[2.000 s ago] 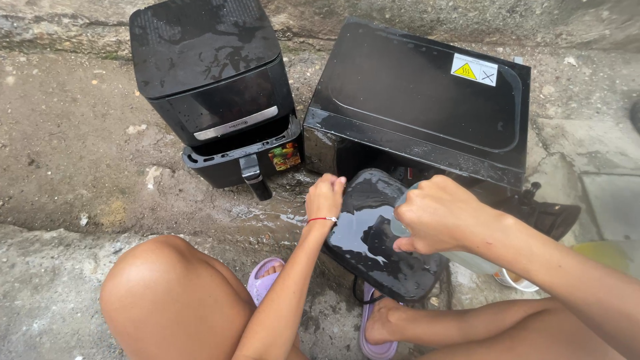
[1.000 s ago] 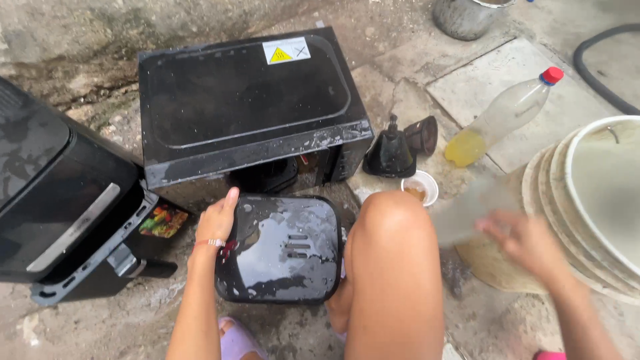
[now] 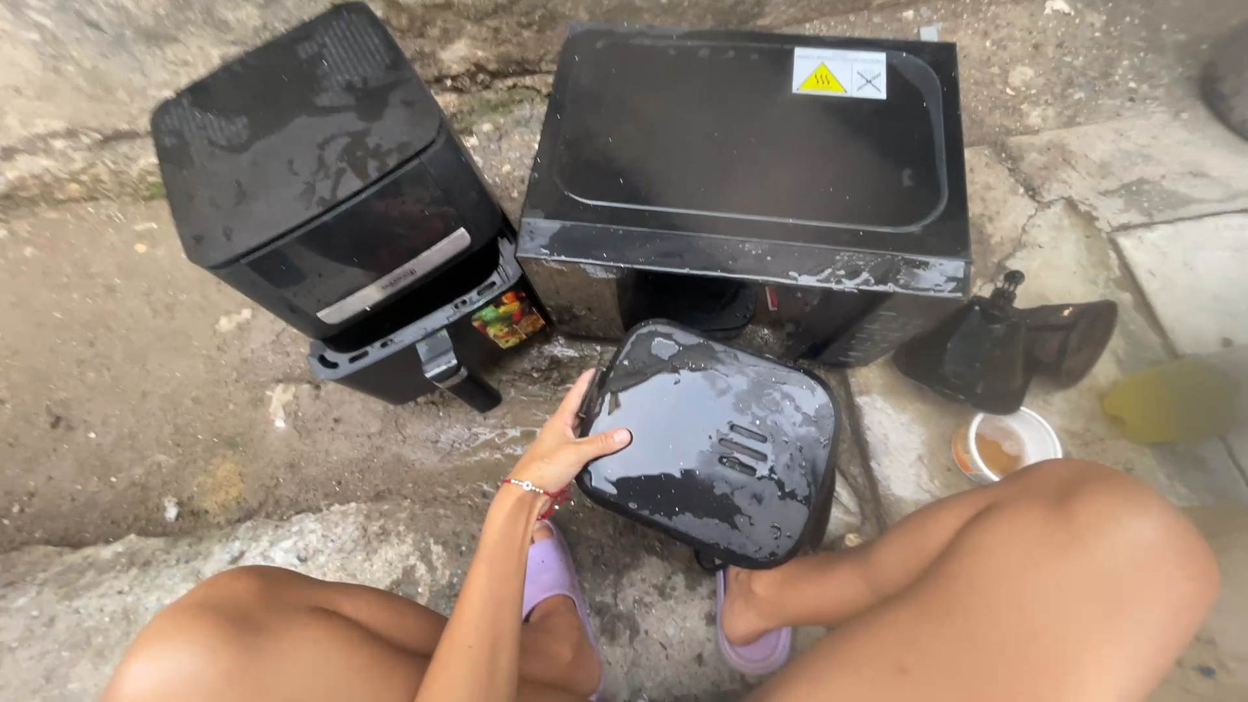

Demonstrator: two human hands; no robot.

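My left hand (image 3: 575, 444) grips the left edge of a wet black appliance part (image 3: 682, 419), a rounded square with three slots, its thumb on top and the fingers beneath. The part is tilted above the ground, between my feet and a black microwave oven (image 3: 741, 136) with a heat-warning sticker. To the left stands a black air fryer (image 3: 302, 146), its drawer (image 3: 390, 375) pulled partly out, the handle toward me. Water drops and streaks cover these surfaces. My right hand is out of view.
On the right, black plastic parts (image 3: 975, 356) lie beside a small white tub (image 3: 1043, 439) of brownish liquid. A blurred bottle with yellow liquid (image 3: 1165, 400) is at the right edge. My knees and lilac slides (image 3: 553, 575) frame the wet, uneven concrete.
My right hand, over the slotted part two seconds ago and then near the white bucket, has left the view. My left hand still holds the part. The view has swung right and back.
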